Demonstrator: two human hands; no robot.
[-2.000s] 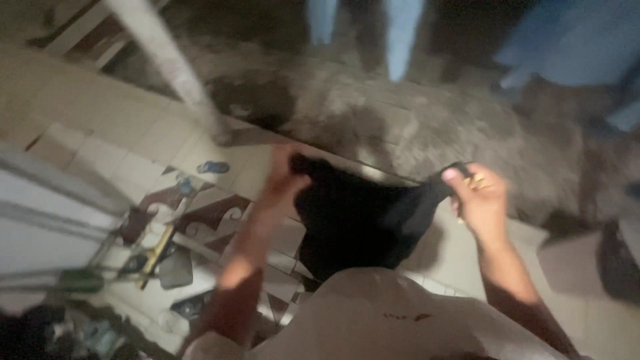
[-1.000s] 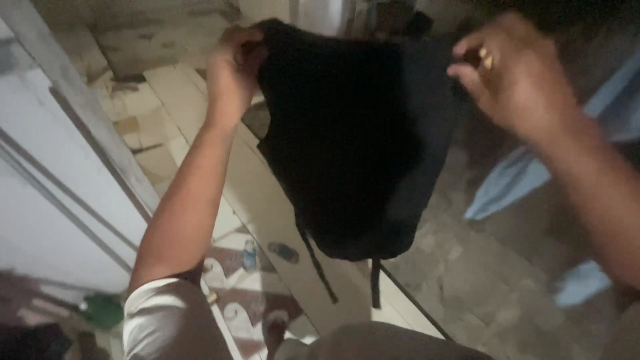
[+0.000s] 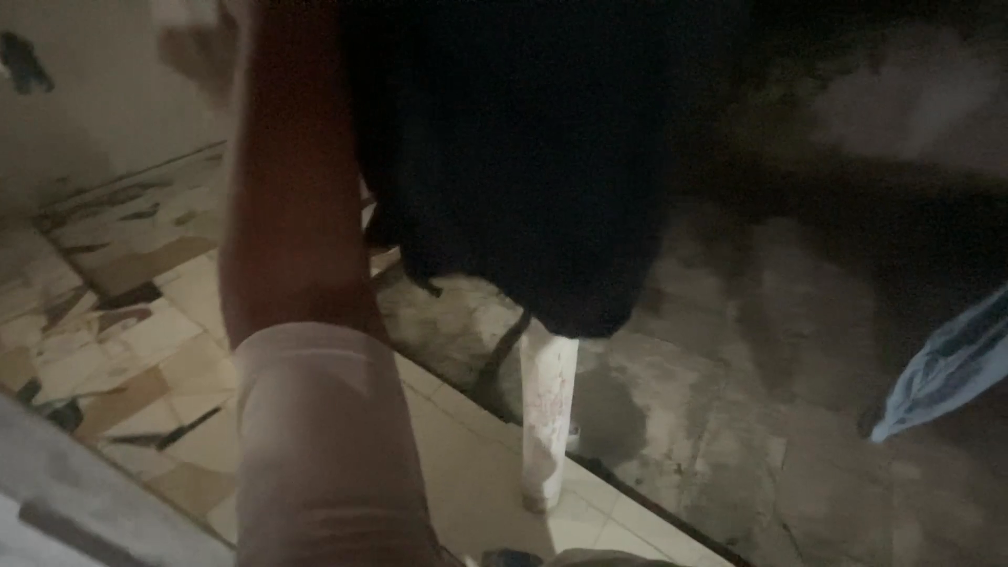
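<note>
A black cloth garment (image 3: 520, 157) hangs down from the top edge of the head view, with a thin strap or tie at its lower left. My left forearm reaches up beside the garment's left side, and a pale sleeve covers my upper arm. The left hand itself lies beyond the top edge, so its grip is hidden. My right hand and arm do not show. Behind the garment's lower end stands a white post (image 3: 547, 425) with reddish marks.
Light tiles (image 3: 441, 441) form a ledge along a dark edge, with a rough grey floor (image 3: 709, 378) to its right. Pale blue hanging fabric (image 3: 945, 370) is at the right. Broken-patterned tiles (image 3: 165, 346) and a grey-white panel (image 3: 71, 488) lie at left.
The black garment, held between both hands low down and then raised, now hangs from above the view. Both hands have left the top or side of the picture. The view has shifted strongly.
</note>
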